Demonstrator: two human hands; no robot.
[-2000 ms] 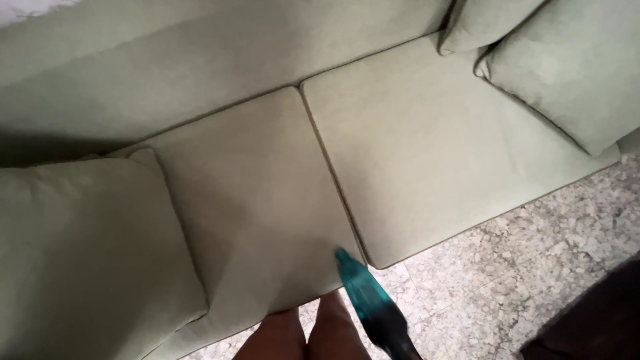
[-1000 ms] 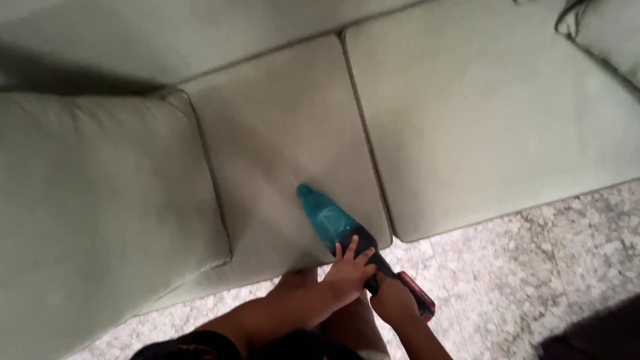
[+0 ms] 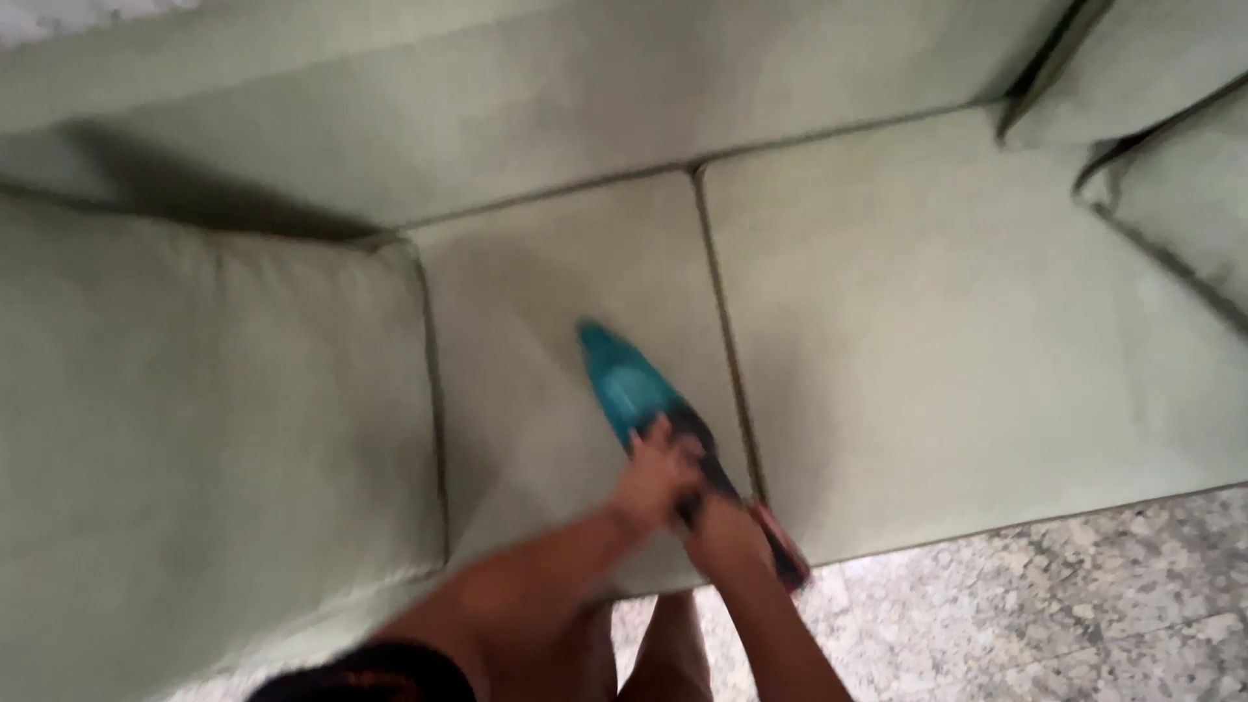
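Note:
A handheld vacuum cleaner (image 3: 629, 385) with a translucent teal nozzle and a black body lies over the left seat cushion (image 3: 546, 263) of a pale green sofa, its tip pointing up and left. My right hand (image 3: 726, 536) is closed around its black handle, near the reddish rear end. Farther forward, my left hand (image 3: 663, 473) rests on the body just behind the teal part, fingers spread over it. Motion blur hides whether the nozzle tip touches the fabric.
A large green cushion (image 3: 214, 419) stands at the left, and more cushions (image 3: 1180, 185) lean at the upper right. The right seat cushion (image 3: 936, 341) adjoins the left one along a dark seam. Speckled stone floor (image 3: 1053, 614) runs below the sofa's front edge.
Two seconds ago neither hand was plainly visible; one second ago both were on the vacuum. Since then the nozzle has moved farther from the sofa's front edge, toward the backrest. The view has shifted.

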